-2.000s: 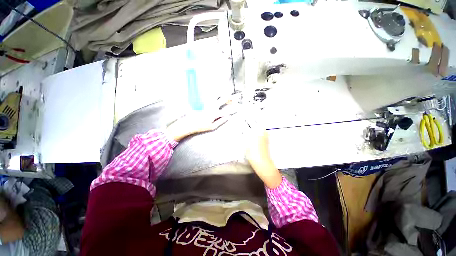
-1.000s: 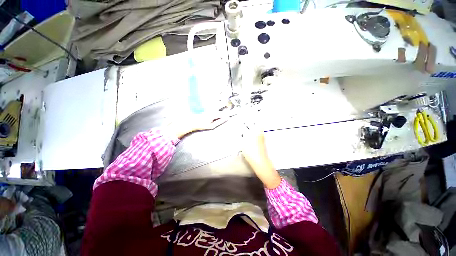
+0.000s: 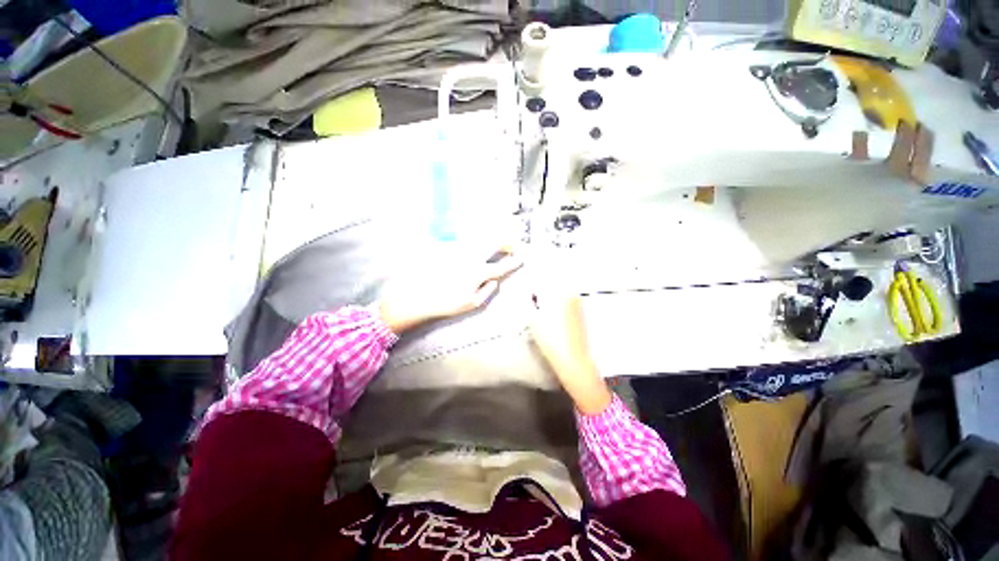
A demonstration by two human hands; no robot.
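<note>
A grey-beige cloth garment piece (image 3: 438,356) lies on the white machine table and hangs over its front edge into my lap. My left hand (image 3: 455,290) lies on the cloth, its fingers pointing right towards the needle area of the white sewing machine (image 3: 657,132). My right hand (image 3: 561,329) is at the cloth's right edge, its fingers pointing up to the needle area. Strong glare washes out the fingertips, the presser foot and the needle, so I cannot tell whether either hand grips the cloth. A bent white tube with a light-blue strip (image 3: 443,203) stands left of the needle.
Yellow-handled scissors (image 3: 914,301) and a black-metal mechanism (image 3: 816,307) are at the table's right end. Piled grey-beige cloth (image 3: 329,55) and a yellow object (image 3: 348,112) are behind the table. A cream control panel (image 3: 869,24) is above the machine head. Loose cloth (image 3: 876,460) is at lower right.
The view has shifted, bringing the control panel into sight. My left fingers look more bent near the needle area. My right hand stays at nearly the same place on the cloth.
</note>
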